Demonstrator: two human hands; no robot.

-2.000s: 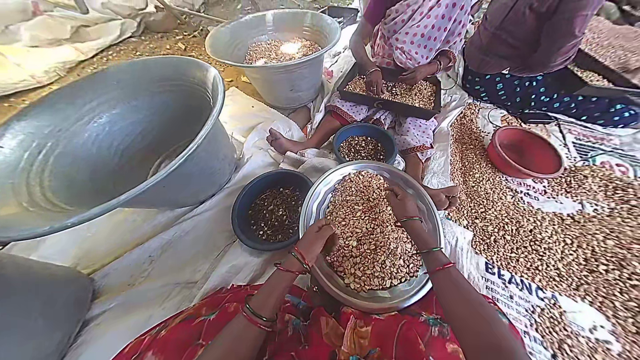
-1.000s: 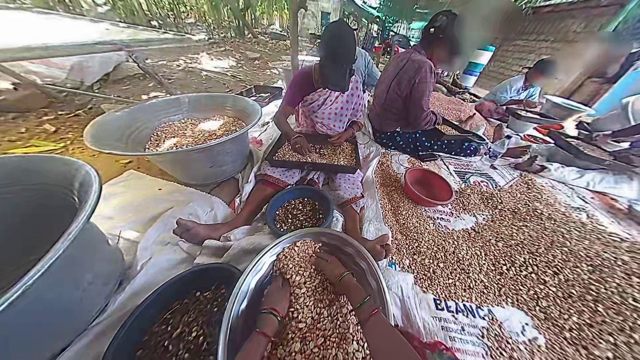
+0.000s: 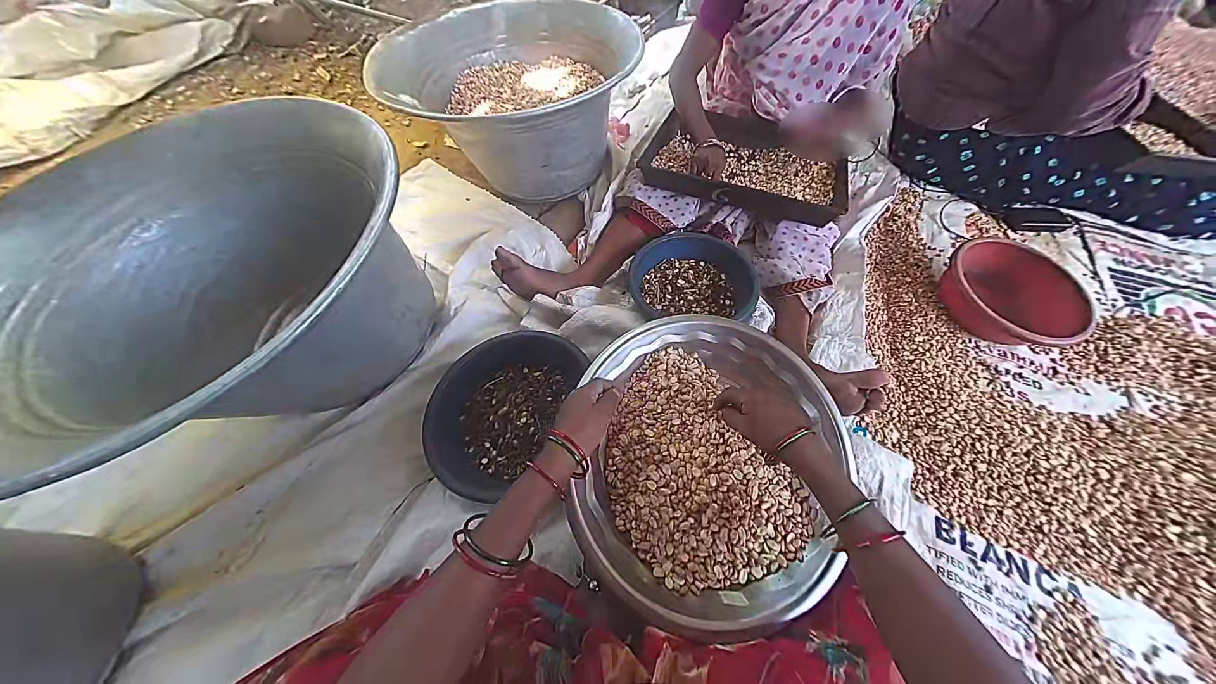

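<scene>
A round steel tray [image 3: 608,579] rests at my lap, heaped with pale brown shelled nuts or seeds [image 3: 703,484]. My left hand [image 3: 591,416] is at the tray's left rim, its fingers drawn together; whether it pinches anything is hidden. Over the upper right of the heap, my right hand [image 3: 765,418] has curled fingers, and what lies between them cannot be made out. Touching or very near the tray's left side stands a dark bowl [image 3: 442,418] with dark bits and husks inside. Beyond the tray sits a blue bowl [image 3: 746,275] holding darker pieces.
Large metal tubs [image 3: 380,313] stand at left, one behind [image 3: 541,142] partly filled. A person opposite sorts in a black rectangular tray [image 3: 741,195], bare feet near my tray. Another person sits at right. A red bowl [image 3: 1021,294] lies on spread nuts [image 3: 1045,456] over printed sacks.
The view tipped up toward the yard and then back down. My left hand has moved from over the heap to the tray's left rim. The opposite person's hand has shifted at the black tray.
</scene>
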